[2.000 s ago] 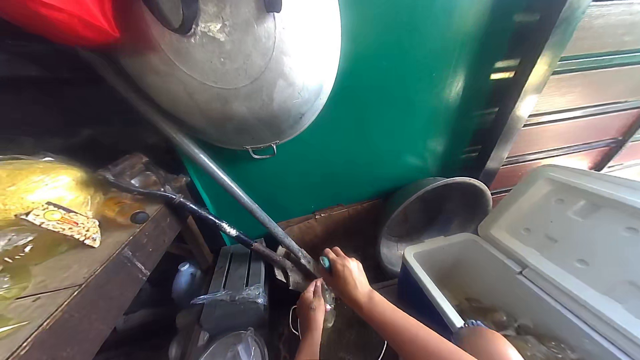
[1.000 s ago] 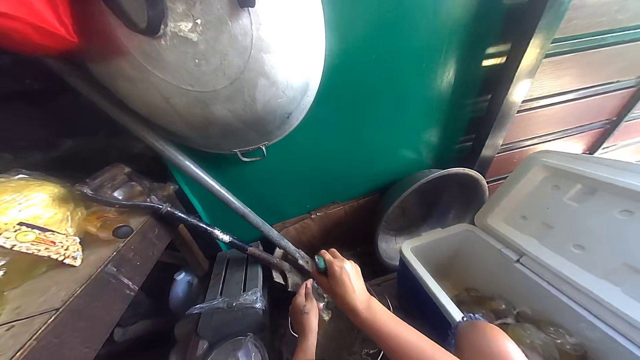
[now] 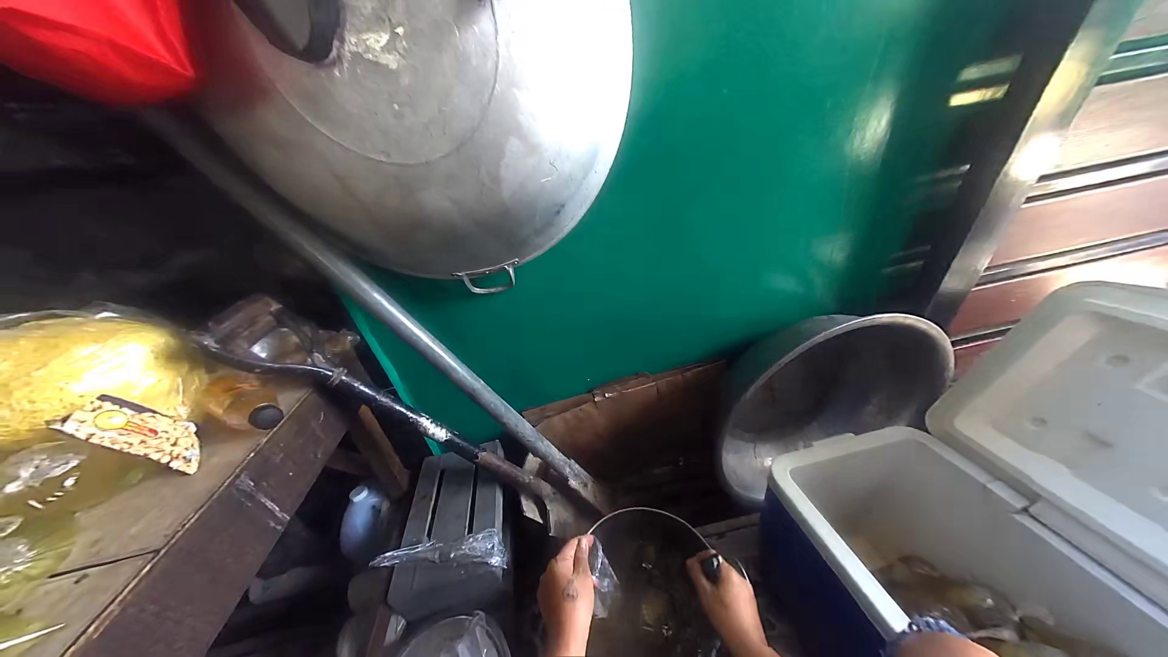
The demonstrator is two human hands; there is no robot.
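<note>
A thin wire handle [image 3: 650, 511] arches between my hands at the lower middle, above a dark container whose shape I cannot make out. My left hand [image 3: 568, 584] is at the left end of the wire, beside a piece of clear plastic [image 3: 602, 570]; its exact grip is unclear. The right end of the wire meets my right hand [image 3: 725, 589], which is closed around a small dark grip [image 3: 712, 567]. Just beyond the hands, a grey metal pipe [image 3: 392, 315] and a black rod [image 3: 392, 401] slant down to the floor.
An open blue-and-white cooler [image 3: 876, 520] holding wet bagged items stands at right, by a tilted metal basin [image 3: 844, 392]. A large round metal lid or pan [image 3: 511, 164] hangs before the green wall [image 3: 748, 182]. At left are a wooden table [image 3: 210, 538] with yellow bagged food and a slatted crate [image 3: 456, 520].
My hands were close together near the pipe's lower end; now they are apart, my right hand lower and farther right, with the wire handle raised between them.
</note>
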